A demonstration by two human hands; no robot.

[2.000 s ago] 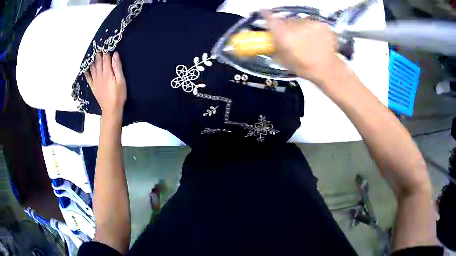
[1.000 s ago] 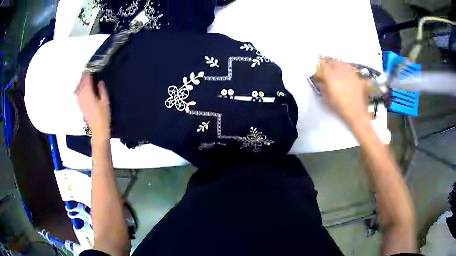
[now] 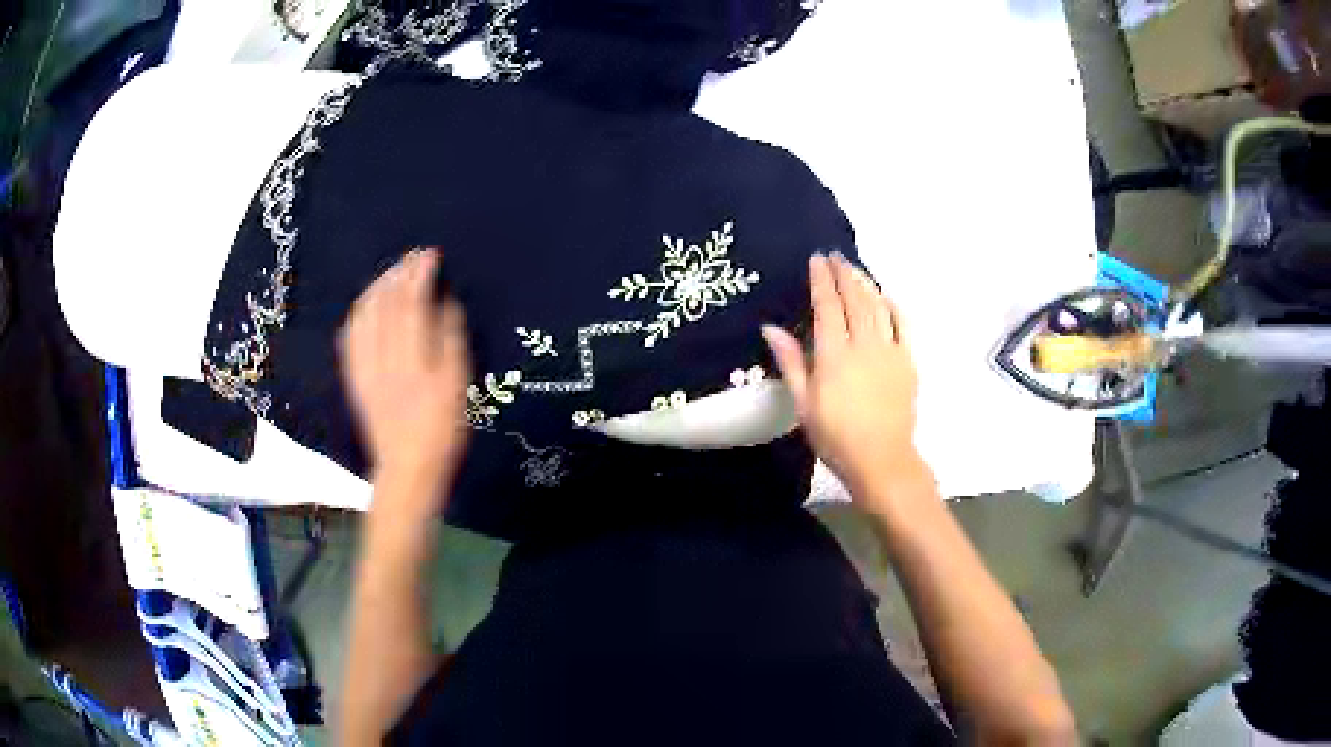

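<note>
The black embroidered garment [image 3: 584,190] lies over the white padded ironing board [image 3: 963,190], with pale flowers, a stepped line and a curly scalloped edge at its left. The front placket gapes with pale round buttons along it and shows white beneath. My left hand [image 3: 406,358] lies on the garment left of the embroidery, slightly blurred. My right hand [image 3: 858,372] lies on the garment's right part beside the gap, fingers forward. Whether either hand pinches cloth is hard to tell. The steam iron [image 3: 1088,350] stands apart at the board's right edge, its yellow handle free.
The blue iron rest [image 3: 1131,273] shows partly under the iron. A whitish steam hose [image 3: 1270,343] and a thin yellowish cord [image 3: 1229,190] run right from it. White hangers [image 3: 205,642] hang below left. A cardboard box [image 3: 1190,66] is at the upper right.
The iron was released at the right and my right hand came back onto the garment. My left hand moved right from the scalloped edge. The garment has shifted and its placket lies nearer me, gaping.
</note>
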